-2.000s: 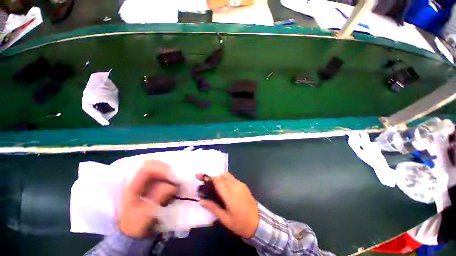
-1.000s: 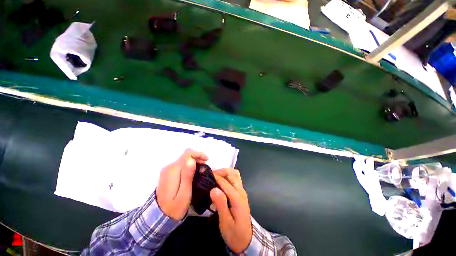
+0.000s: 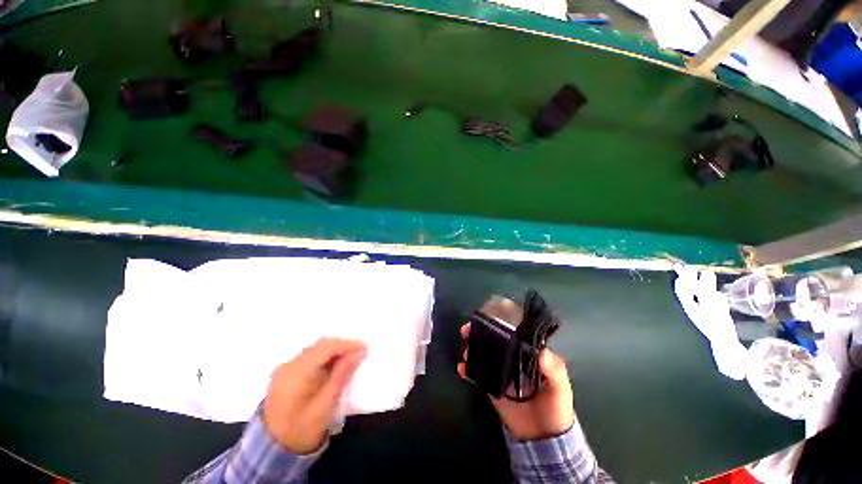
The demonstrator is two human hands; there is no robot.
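Note:
My right hand holds a black power adapter with its cord bundled against its right side, just right of the bag stack. The stack of empty white bags lies flat on the bench with small dark marks on top. My left hand is over the stack's front right part, thumb and fingers pinched together at a white bag's edge. Whether that bag is lifted off the stack is hard to tell.
The green conveyor belt beyond the teal rail carries several black adapters and a filled white bag at far left. Clear plastic containers and a white strip lie at the bench's right. A pale post stands behind them.
My hands have parted. My right hand has moved right with the adapter, its cord now bundled in view. My left hand has let go of the adapter and moved onto the bag stack.

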